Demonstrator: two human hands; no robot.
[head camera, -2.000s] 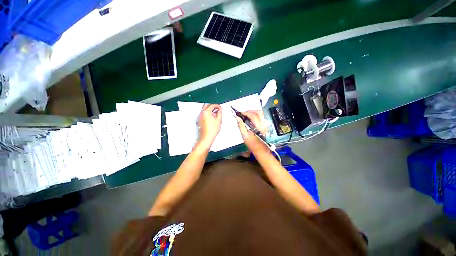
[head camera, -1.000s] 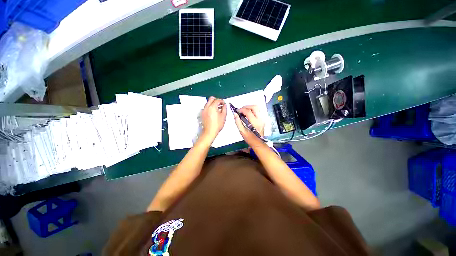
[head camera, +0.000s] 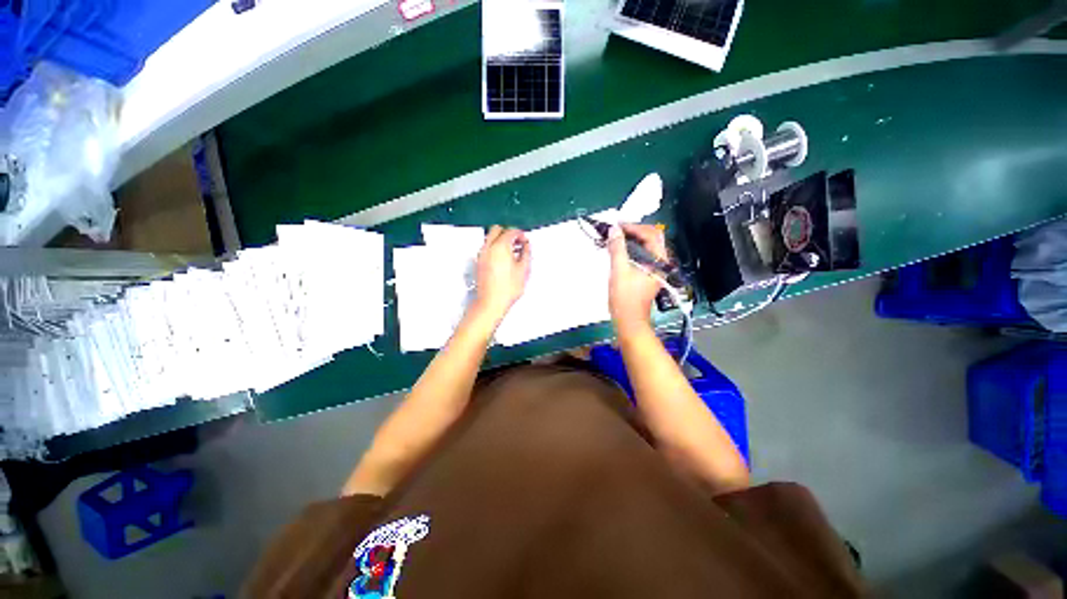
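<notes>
White-backed solar panels (head camera: 556, 287) lie white side up on the green bench in front of me, partly overlapping. My left hand (head camera: 503, 269) rests over them with thumb and fingertips close together; whether it pinches a thin wire is too small to tell. My right hand (head camera: 635, 267) holds a black soldering iron (head camera: 641, 250) with a pale trailing cord. Its tip points up and left over the panels' far right part. A long fanned stack of white panels (head camera: 211, 328) lies at the bench's left.
Right of my right hand stand a black box (head camera: 714, 240), solder reels (head camera: 766, 150) and a black fan (head camera: 799, 227). A small white pad (head camera: 640, 197) lies behind. Two panels, dark side up (head camera: 523, 64), lie on the conveyor beyond. Blue stools (head camera: 714, 404) stand below.
My right hand and the iron have moved right, away from my left hand, now partly covering the small dark unit. The conveyor panels have shifted right and up in view. My left hand stays nearly in place.
</notes>
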